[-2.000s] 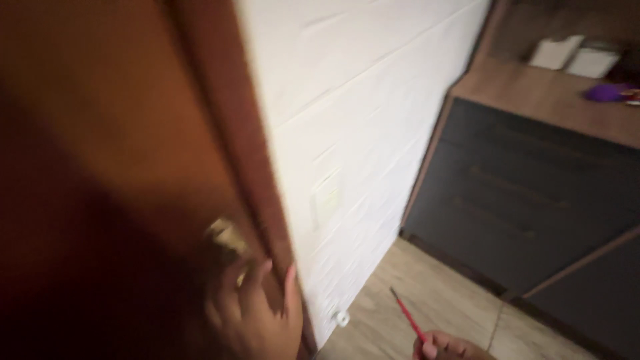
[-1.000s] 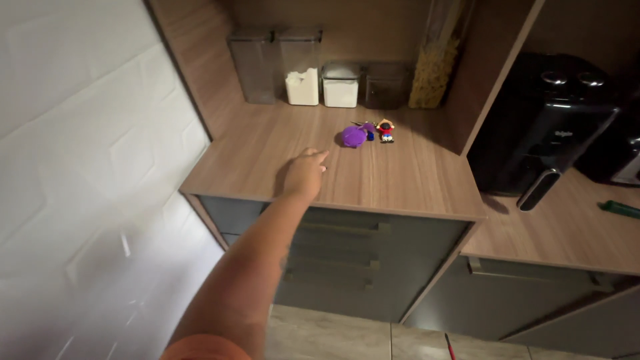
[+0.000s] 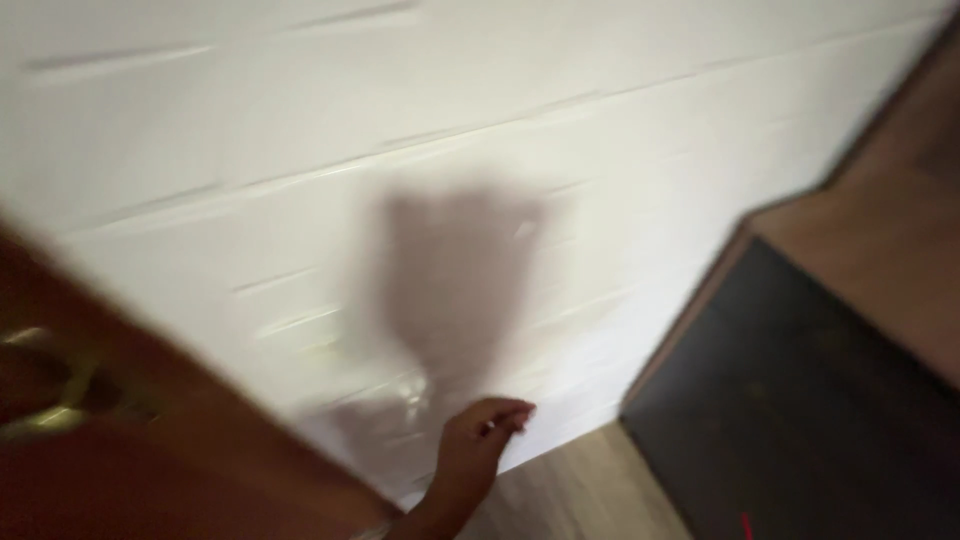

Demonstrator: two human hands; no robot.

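My left hand (image 3: 476,442) is raised near the lower middle, in front of a white textured wall (image 3: 285,150), its fingers curled toward the thumb. Whether it holds something small cannot be told through the blur. A large blurred shadow of a hand falls on the wall above it. To the left is a brown wooden door (image 3: 187,465) with a brass-coloured handle (image 3: 52,412). The tip of a thin red tool (image 3: 746,525) shows at the bottom right edge. My right hand is out of view.
On the right stands a cabinet with a dark front (image 3: 795,390) and a wood-look top (image 3: 862,262). Light wood-look floor (image 3: 577,487) shows between the wall and the cabinet.
The view has swung left from the countertop to the wall and door. My left hand, which was reaching over the countertop near the small figures, is now in front of the wall.
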